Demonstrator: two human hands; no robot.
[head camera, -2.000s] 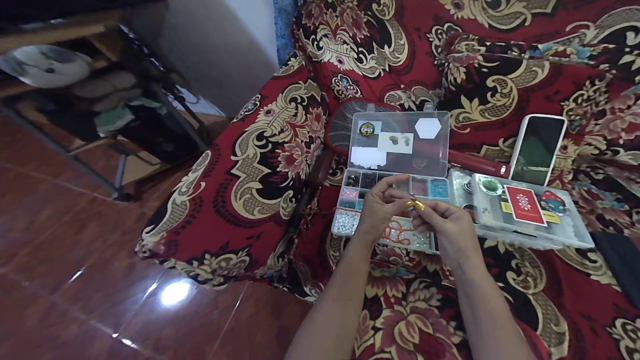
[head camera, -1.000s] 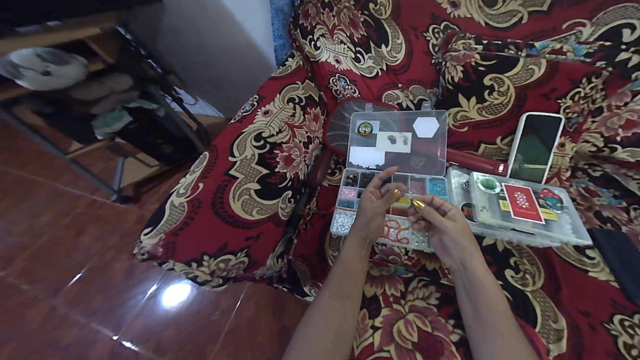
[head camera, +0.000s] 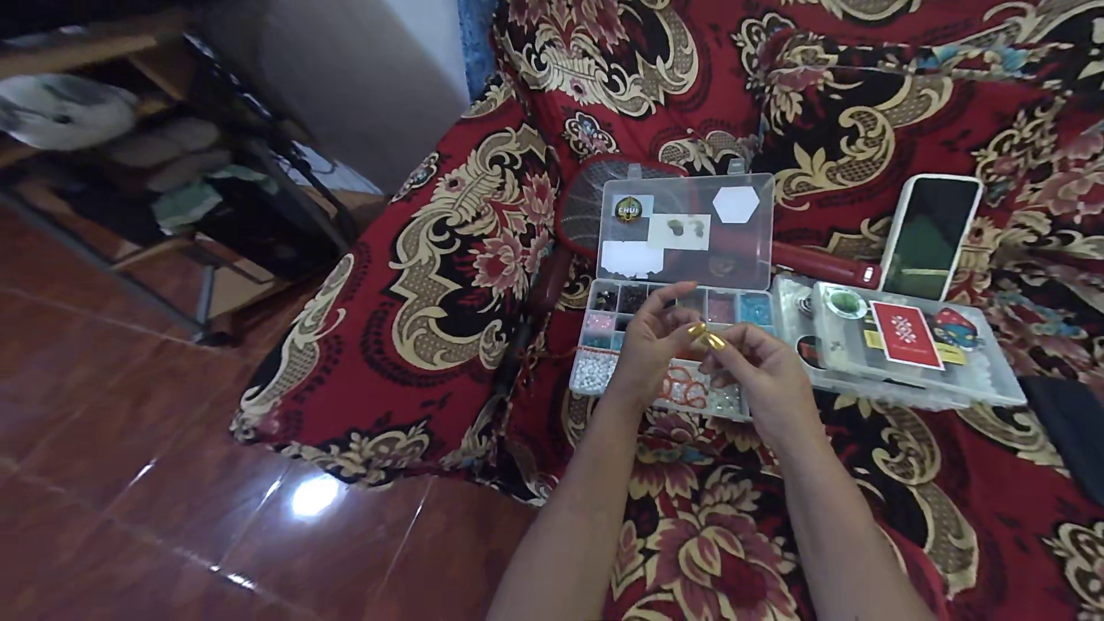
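Note:
Above an open clear plastic bead box (head camera: 586, 379), my left hand (head camera: 651, 345) and my right hand (head camera: 755, 358) meet fingertip to fingertip. Gold-coloured nails show on both thumbs. The fingers of each hand are pinched, but whatever may lie between them is too small to make out. Beads in several colours fill the box's compartments, with white beads (head camera: 595, 371) at the front left. An orange cord or bead strand (head camera: 684, 386) lies looped over the front compartments, below my hands. The raised lid (head camera: 686, 259) carries stickers and paper pieces.
Right of the box are stacked clear plastic cases (head camera: 992, 375) with a red card (head camera: 906, 335) on top. A phone (head camera: 931, 237) leans behind them. A red-handled mesh racket (head camera: 828, 264) lies behind the lid. The patterned sofa cover (head camera: 431, 345) supports everything; a shelf rack (head camera: 147, 250) stands left.

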